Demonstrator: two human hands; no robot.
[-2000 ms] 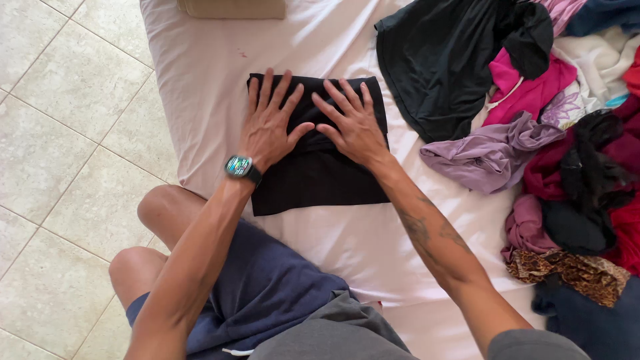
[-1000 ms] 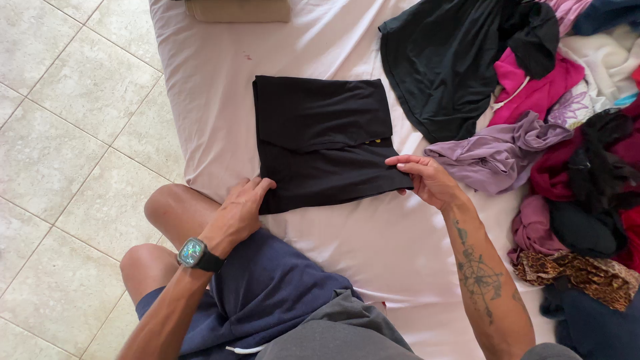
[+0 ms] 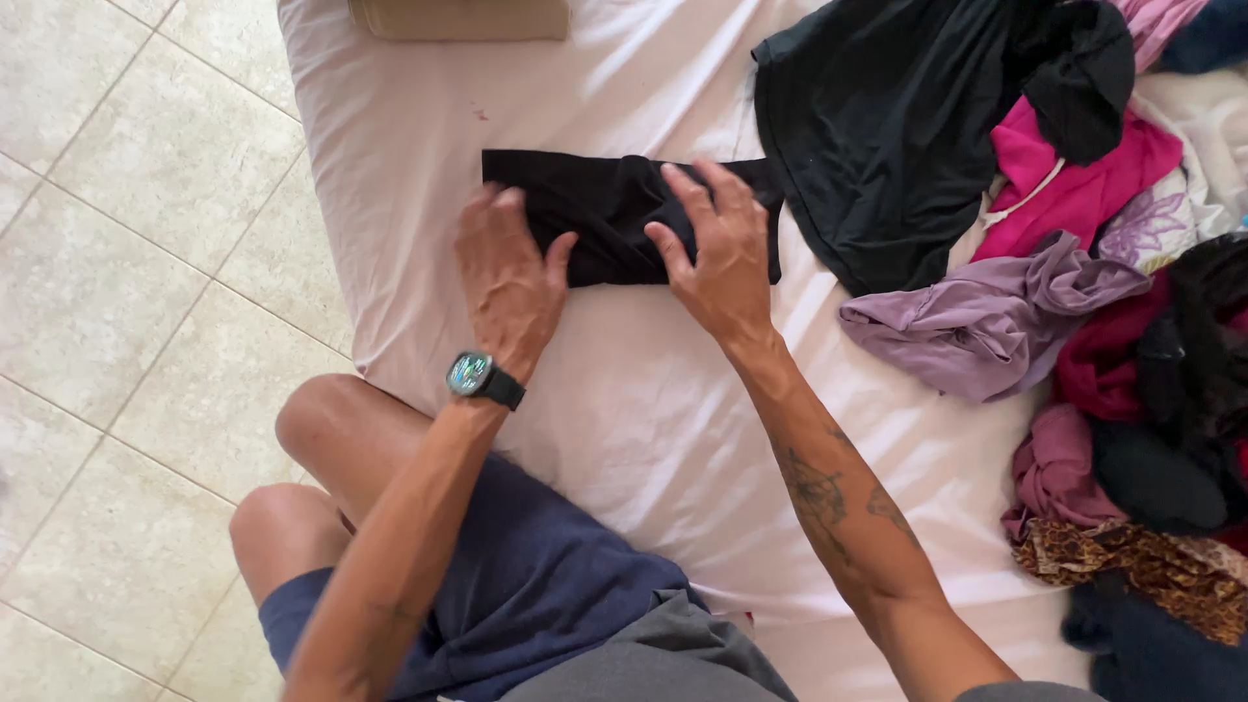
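A black garment (image 3: pixel 614 210), folded into a low wide rectangle, lies on a pale pink bed sheet (image 3: pixel 624 390). At its left end is my left hand (image 3: pixel 512 268), slightly blurred, fingers bent at the edge of the cloth and thumb over it; a watch is on that wrist. My right hand (image 3: pixel 717 244) rests over the right part of the cloth with its fingers spread. Neither hand pinches the fabric visibly. The garment's surface is wrinkled between the hands. Its right end meets the hem of a larger dark garment (image 3: pixel 877 136).
A heap of clothes lies at the right, with a mauve garment (image 3: pixel 994 312), a bright pink one (image 3: pixel 1092 175) and a leopard-print one (image 3: pixel 1141 575). A brown object (image 3: pixel 468 19) sits at the top edge. Tiled floor (image 3: pixel 146 322) is beyond the bed's left edge.
The black garment, a taller near-square before, is now folded over to a lower strip, its near edge farther from me. Both hands have moved from its near corners up onto the strip.
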